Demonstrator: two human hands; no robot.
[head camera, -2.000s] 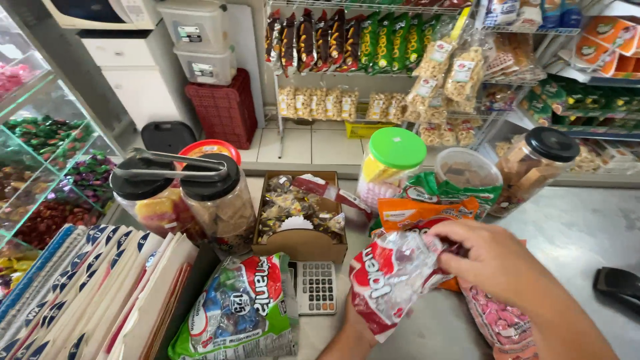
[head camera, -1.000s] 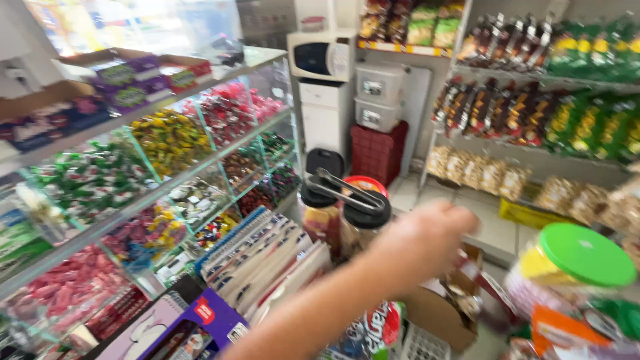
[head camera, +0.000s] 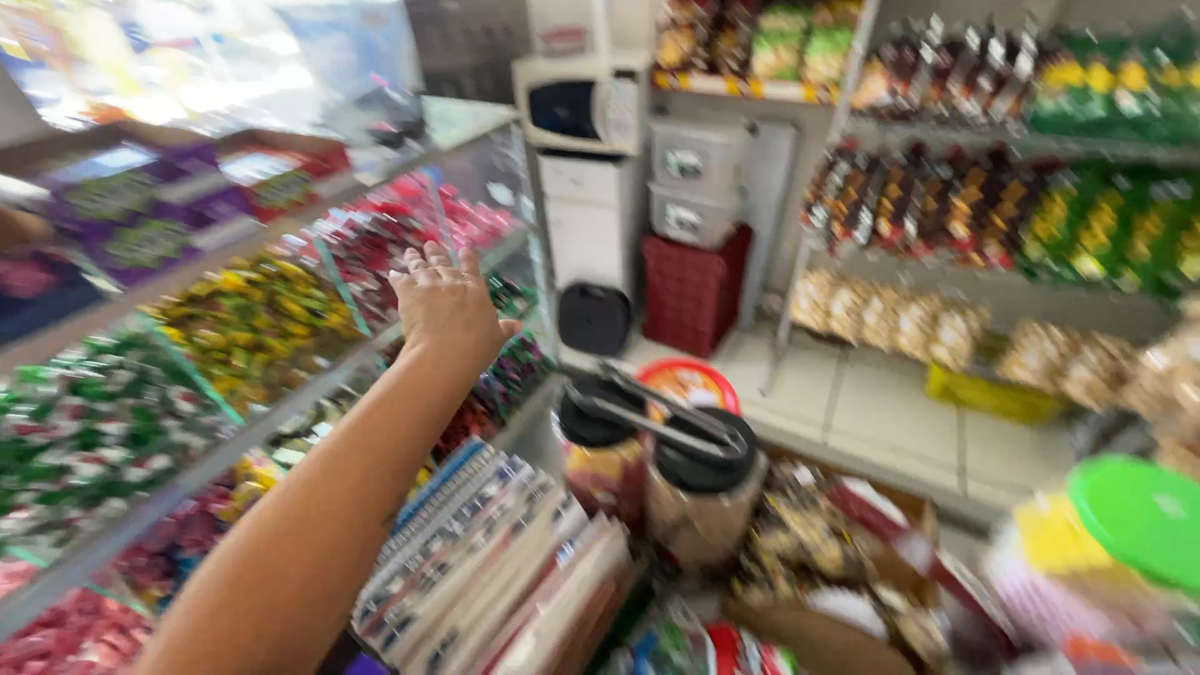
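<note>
My left hand (head camera: 448, 305) reaches up and forward from the lower left, its back to the camera and its fingers apart, with nothing seen in it. It is in front of the glass candy case, and pink and red wrapped candies (head camera: 361, 239) lie behind its fingertips. Touching cannot be told. My right hand is out of view. Below and right of my left hand stand jars with black lids (head camera: 708, 450), and metal tongs (head camera: 656, 412) lie across them. A row of upright packets or envelopes (head camera: 497, 562) is beside my forearm. The picture is blurred.
Yellow wrapped candies (head camera: 258, 323) and green and white ones (head camera: 89, 422) fill the case, with purple boxes (head camera: 127, 211) on top. An open cardboard box of candies (head camera: 811, 544) and a green-lidded tub (head camera: 1139, 520) stand to the right. Behind are a microwave (head camera: 581, 108), a dark red crate (head camera: 694, 291) and snack racks.
The view has swung left. Two seconds ago my hands were at a red and clear candy bag; now my left hand is over by the candy case, and my right hand and that bag are out of view.
</note>
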